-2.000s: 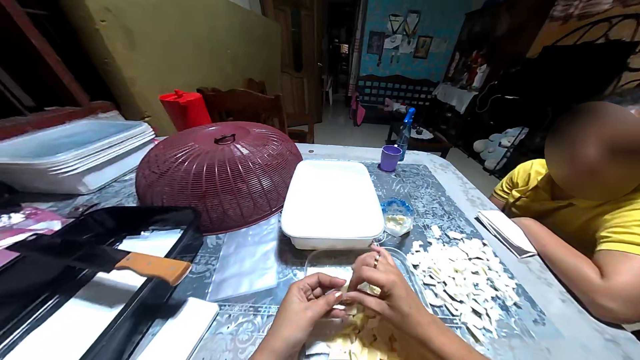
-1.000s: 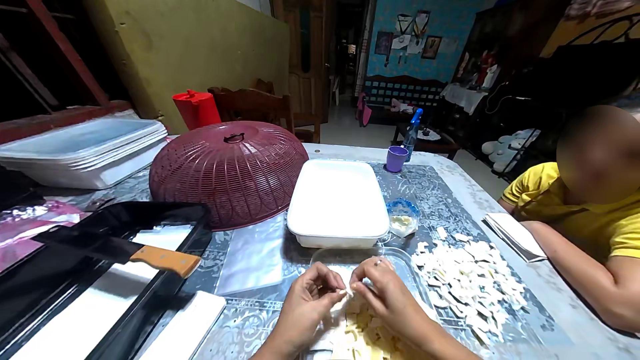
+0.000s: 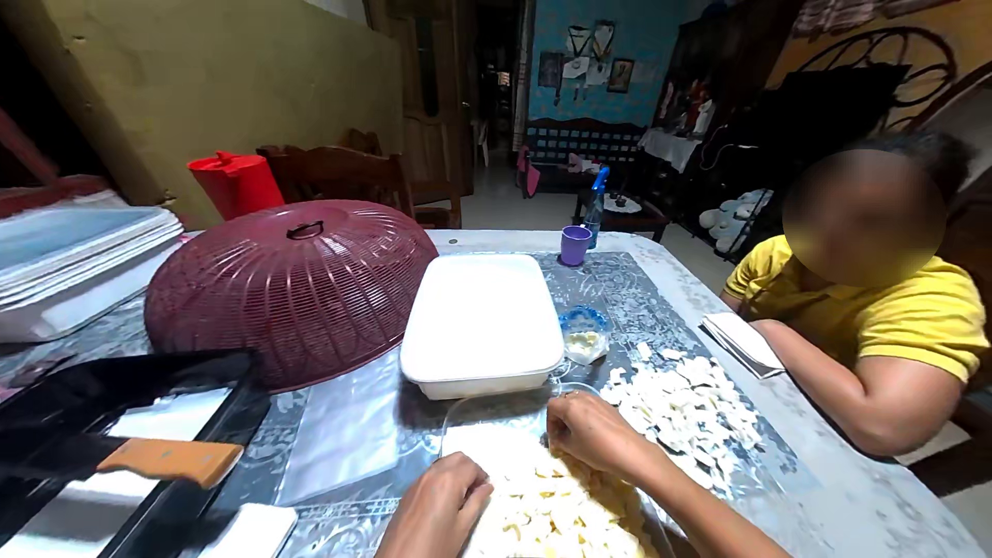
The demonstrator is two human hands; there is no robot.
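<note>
My left hand (image 3: 446, 500) rests at the near left edge of a clear container (image 3: 453, 418), its fingers curled; whether it holds anything cannot be told. My right hand (image 3: 585, 430) is over the container's far right part, fingers bent down and their tips hidden. Pale yellow cut pieces (image 3: 554, 508) fill much of the container. To its right, many white wrapped-looking pieces (image 3: 690, 403) lie spread on the patterned table cover. Just beyond the container stands a white lidded plastic tub (image 3: 484, 318), with a small blue-rimmed clear bowl (image 3: 585, 345) of pale stuff beside it.
A maroon mesh food cover (image 3: 294, 287) stands left of the tub, near a clear plastic sheet (image 3: 341, 434). A wooden-handled knife (image 3: 170, 459) lies across a black tray (image 3: 225, 426). A purple cup (image 3: 574, 245) stands farther back. At right, a person in yellow (image 3: 876, 333) leans by a folded cloth (image 3: 742, 343).
My hands, close together over the container one second ago, are now apart. The left has moved left and nearer; the right has moved toward the container's far side.
</note>
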